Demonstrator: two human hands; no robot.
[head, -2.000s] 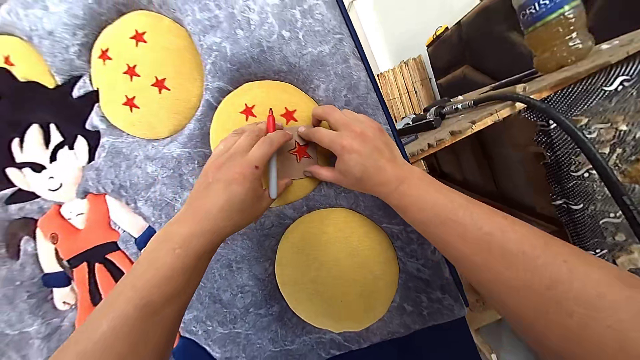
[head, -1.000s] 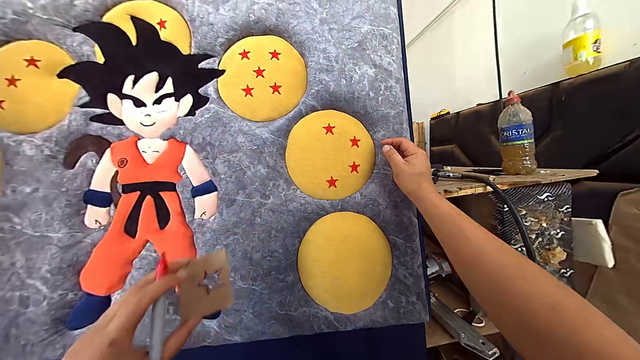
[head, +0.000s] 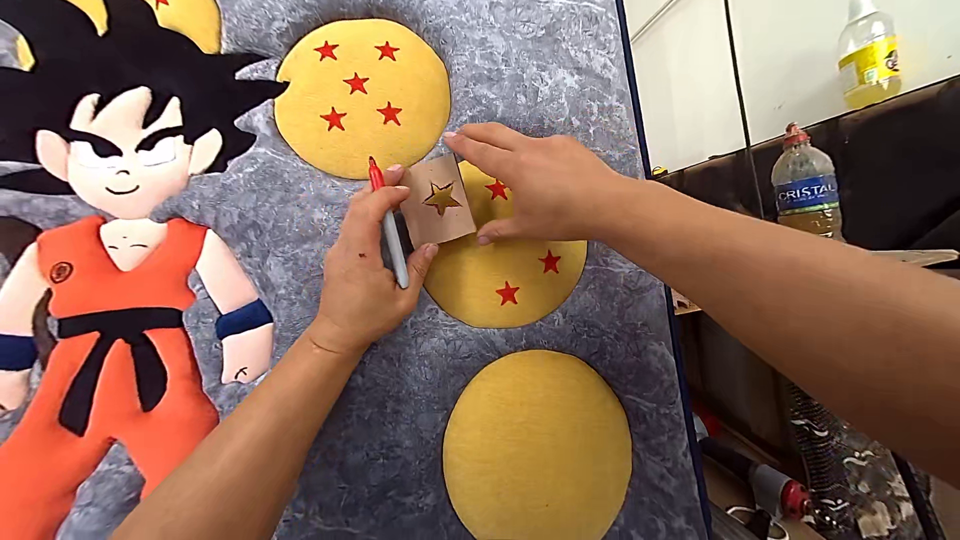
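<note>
My left hand [head: 367, 255] holds a red marker [head: 388, 225] with a grey barrel, its red end pointing up, and grips the left edge of a small brown card stencil [head: 424, 214]. Yellow shows through the stencil's star-shaped cutout, over the upper left of a yellow fabric circle [head: 480, 289] that bears red stars. My right hand [head: 540, 184] rests over that circle, thumb near the stencil's lower right corner and fingers spread by its top edge; part of the circle is hidden beneath it. Another yellow circle [head: 412, 67] with several red stars lies above, and a plain yellow circle [head: 536, 450] below.
A padded fabric cartoon figure [head: 120, 262] in orange clothes covers the left of the grey marbled panel [head: 360, 450]. Beyond the panel's dark blue edge [head: 671, 352] are a labelled plastic bottle [head: 806, 180], a bottle with a yellow label [head: 870, 60] and tools [head: 772, 480] lower down.
My left hand, with marker and stencil, has moved from in front of the figure's legs to the starred circle. My right hand has moved from the panel's edge onto that circle.
</note>
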